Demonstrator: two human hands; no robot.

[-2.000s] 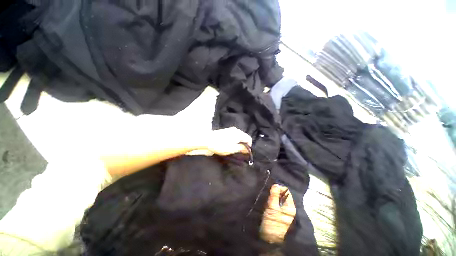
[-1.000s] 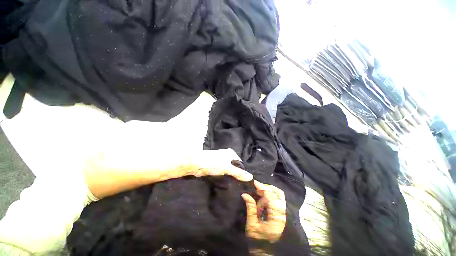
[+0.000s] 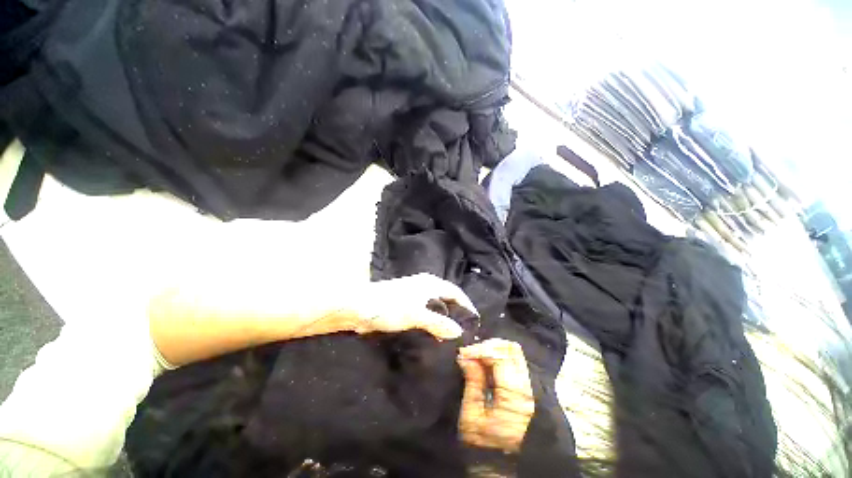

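Observation:
A black jacket [image 3: 327, 401] lies on the pale table directly under both hands, its gathered far part [image 3: 439, 229] pointing away from me. My left hand [image 3: 425, 306] comes in from the left and pinches dark cloth at the jacket's front between thumb and fingers. My right hand [image 3: 497, 392] is just below and to the right, fingers curled with the fingertips close to the left hand's. What the right fingertips hold is too small and overexposed to tell. A small pale dot shows on the cloth beyond the hands.
A large dark jacket pile [image 3: 234, 103] fills the upper left. A second dark garment [image 3: 645, 280] with a curved grey band [image 3: 509, 182] lies to the right. Folded garment stacks [image 3: 668, 154] are at the upper right. Speckled floor [image 3: 33, 308] shows at the far left.
Two seconds ago the hands were apart, with a thin line of zip or cord between them. They came together by one second ago; since then they have shifted only slightly.

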